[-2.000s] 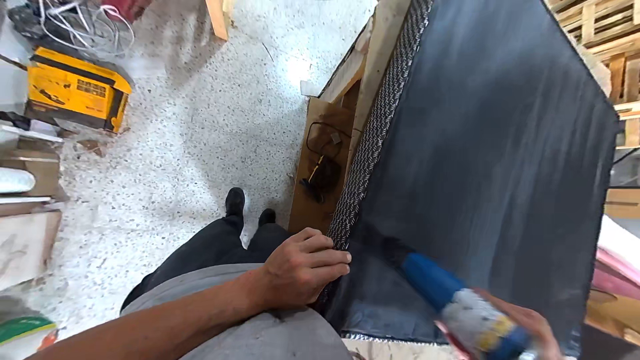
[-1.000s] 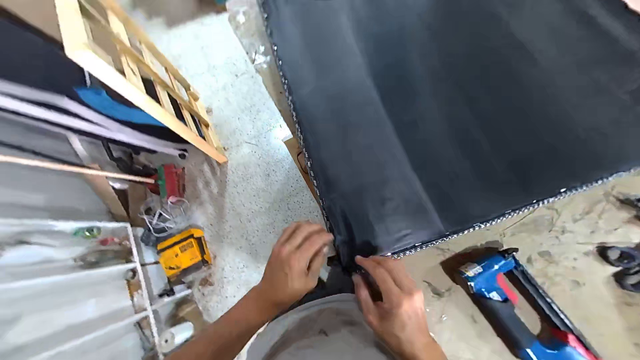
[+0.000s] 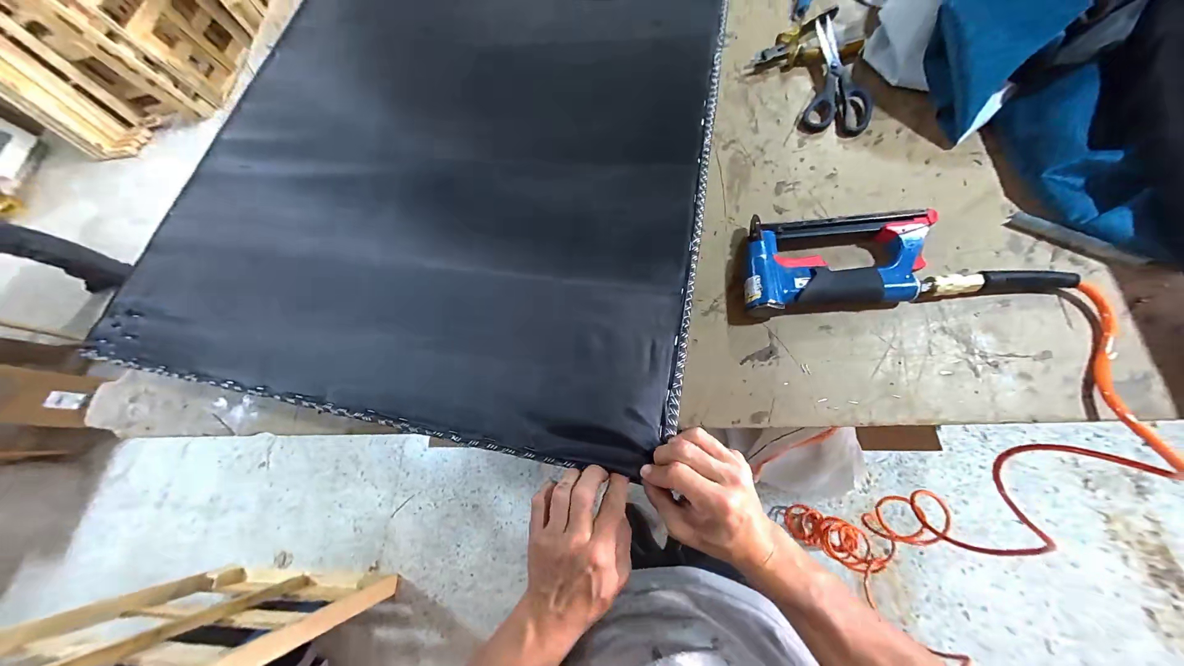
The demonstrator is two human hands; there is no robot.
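Observation:
A large panel covered in black fabric (image 3: 444, 222) lies on the workbench, its near corner reaching past the bench edge. Patterned trim and a row of staples run along its borders. At that corner my right hand (image 3: 708, 490) pinches the fabric edge between thumb and fingers. Just left of it, the fingertips of my left hand (image 3: 583, 536) press on the near edge; whether they grip it is hidden. A blue pneumatic staple gun (image 3: 837, 264) rests on its side on the bench to the right, joined to an orange air hose (image 3: 1105, 351).
Scissors (image 3: 835, 88) and other hand tools lie at the bench's far side, beside blue fabric (image 3: 1054, 120). Coiled orange hose (image 3: 846, 536) is on the floor at right. Wooden frames (image 3: 120, 69) stand at upper left, and another wooden frame (image 3: 277, 610) is at lower left.
Two seconds ago my right hand held the staple gun; one second ago it lay on the bench, as now. Both hands stay at the panel's corner. The view has turned strongly.

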